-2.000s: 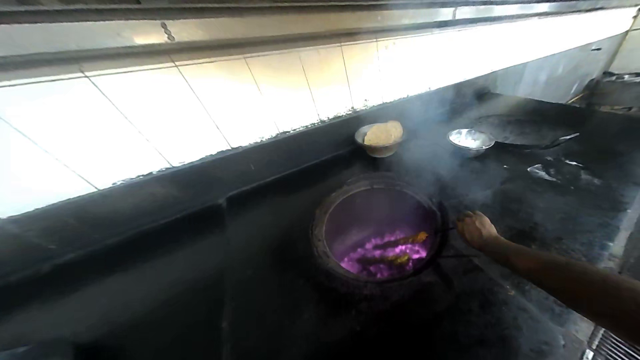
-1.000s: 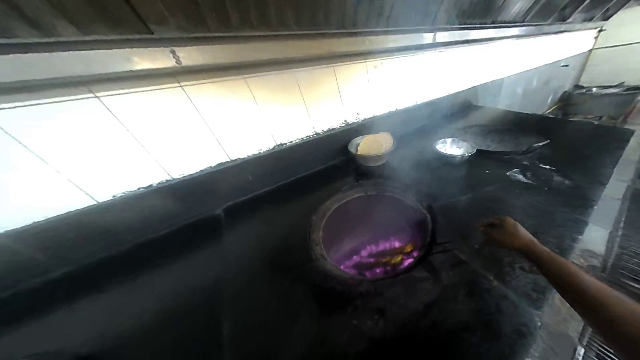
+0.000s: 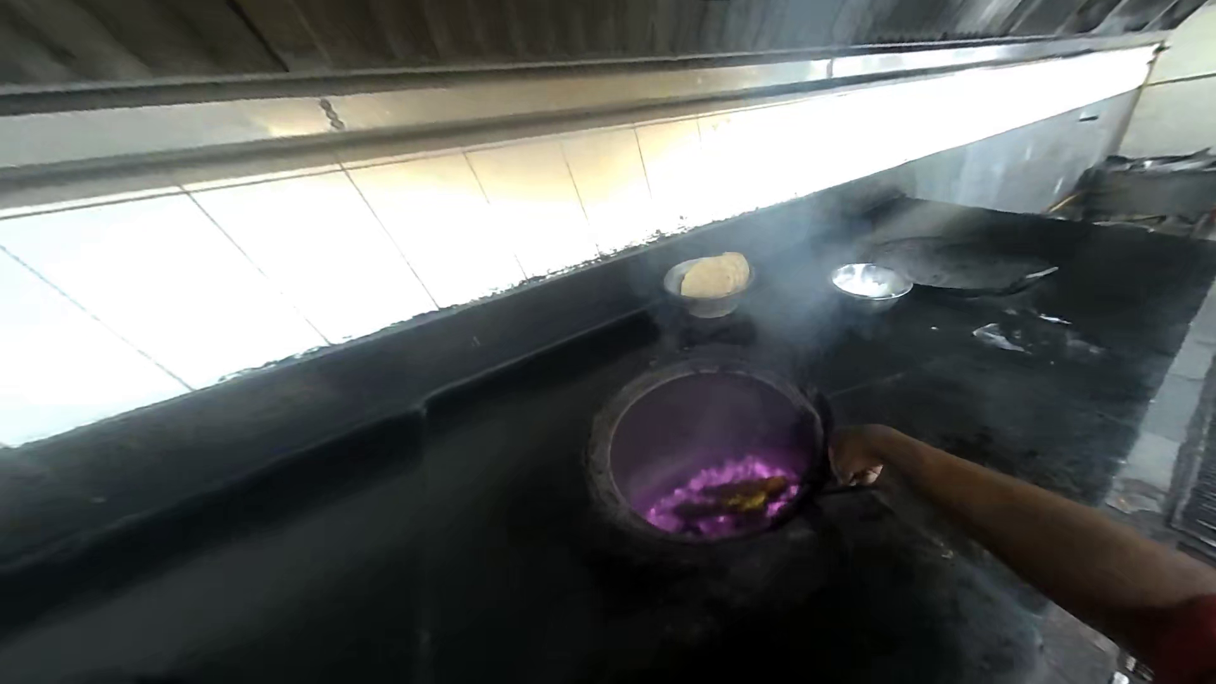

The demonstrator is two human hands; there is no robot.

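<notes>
Glowing coals (image 3: 708, 489) show purple at the bottom of a round tandoor oven opening (image 3: 608, 475) set in a dark counter. Browned food pieces (image 3: 750, 496), perhaps on skewers, lie above the coals inside. My right hand (image 3: 858, 456) is at the right rim of the opening, its fingers curled around what looks like the end of a thin dark rod; blur and smoke hide the detail. Behind the oven a metal bowl (image 3: 712, 306) holds pale flatbread or dough (image 3: 715, 275). A shiny metal bowl (image 3: 870, 283) stands to its right. My left hand is out of the frame.
A wide dark round pan or lid (image 3: 959, 264) lies at the back right, with crumpled clear plastic (image 3: 997, 336) nearer to me. A raised ledge (image 3: 313, 404) and a white tiled wall (image 3: 399, 218) run along the back. Smoke drifts above the oven.
My right hand moved away from the rim to the right, then came back to the rim. The bowls have stayed in place.
</notes>
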